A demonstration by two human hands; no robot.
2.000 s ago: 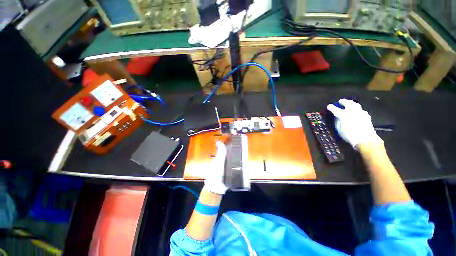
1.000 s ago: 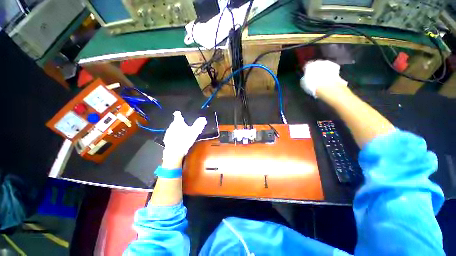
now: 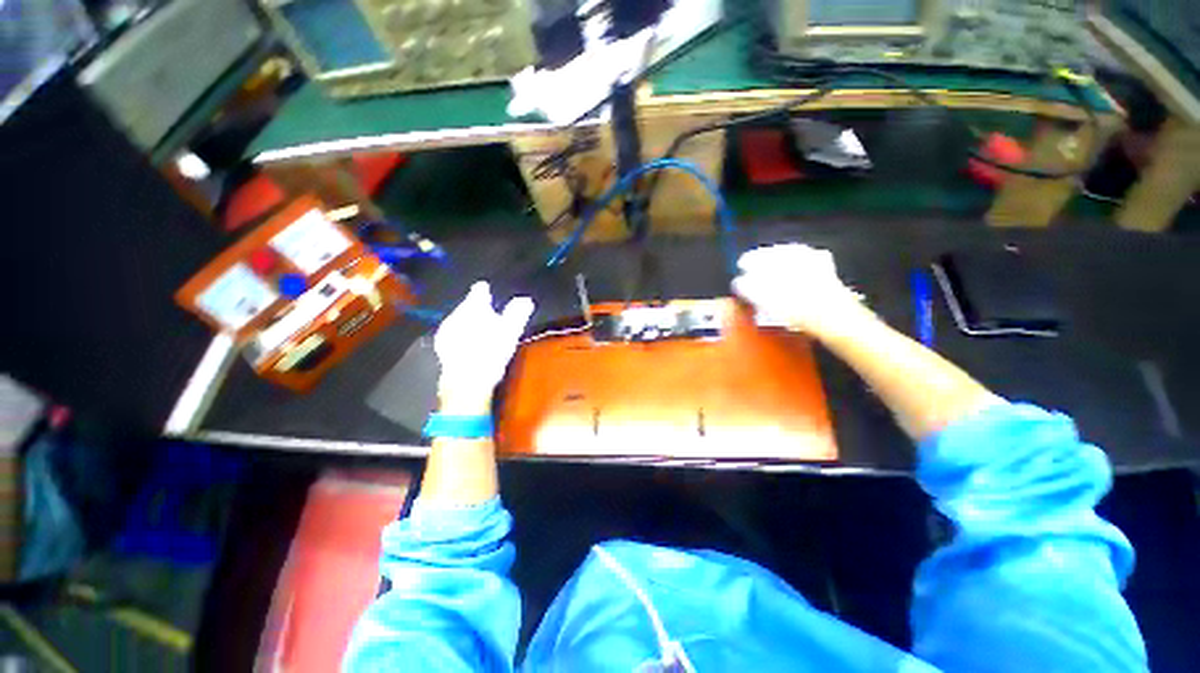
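The orange-brown test fixture [image 3: 665,401] lies in front of me with no box on its board. Its connector row [image 3: 658,324] runs along the far edge. My left hand [image 3: 478,348], white-gloved, is at the fixture's left edge, thumb and fingers spread, beside a dark box with a pale edge [image 3: 559,331]; whether it grips the box is unclear. My right hand [image 3: 796,287], gloved and blurred, is over the fixture's far right corner; its fingertips are unclear. A dark box [image 3: 405,389] lies left of the fixture.
The orange meter unit [image 3: 296,292] stands at left. A blue cable [image 3: 671,164] loops behind the fixture. A blue pen [image 3: 923,309] and a black box [image 3: 1011,296] lie at right. A green shelf [image 3: 434,116] with instruments is behind. A red-lined tray [image 3: 336,552] is below the bench.
The box held by my left hand two seconds ago is gone from it. My right hand went from the remote to the back, then to the fixture's corner. The remote is no longer visible.
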